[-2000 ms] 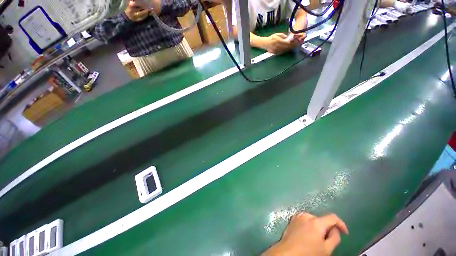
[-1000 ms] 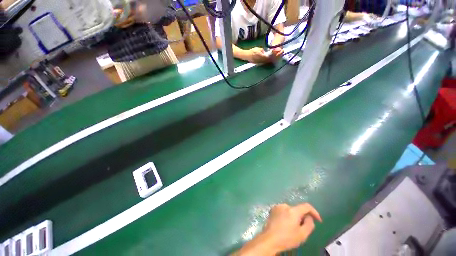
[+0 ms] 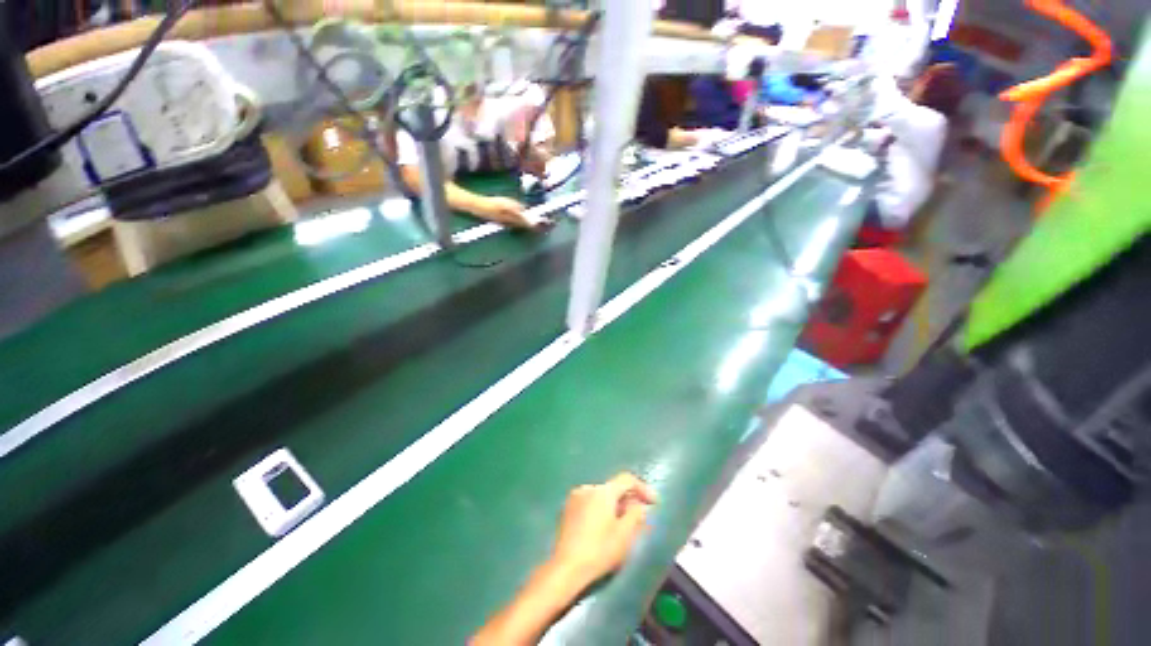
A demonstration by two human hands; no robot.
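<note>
My left hand (image 3: pixel 603 528) reaches in from the bottom edge over the green side worktop, left of the welder. Its fingers are loosely curled, with a small gap between them, and no part shows in it. My right hand is not in view. A white plastic housing (image 3: pixel 268 507) with a rectangular window lies alone on the green belt, beside the white rail (image 3: pixel 417 457). The dark welding fixture (image 3: pixel 861 555) sits on the silver-white base plate (image 3: pixel 745 505); I cannot tell whether it holds a housing. The view is blurred at the right.
A green start button (image 3: pixel 669 611) shows below the base plate. The welder's bright green body (image 3: pixel 1073 208) is at upper right. A grey upright post (image 3: pixel 603 189) stands on the rail. Beyond are a red stool (image 3: pixel 868 303), a person's arm (image 3: pixel 473 202) by the belt and rows of white parts.
The view has swung right, bringing the fixture, green button and welder head into view. The row of housings at lower left has nearly left the picture. My left hand stays over the worktop, nearer the base plate.
</note>
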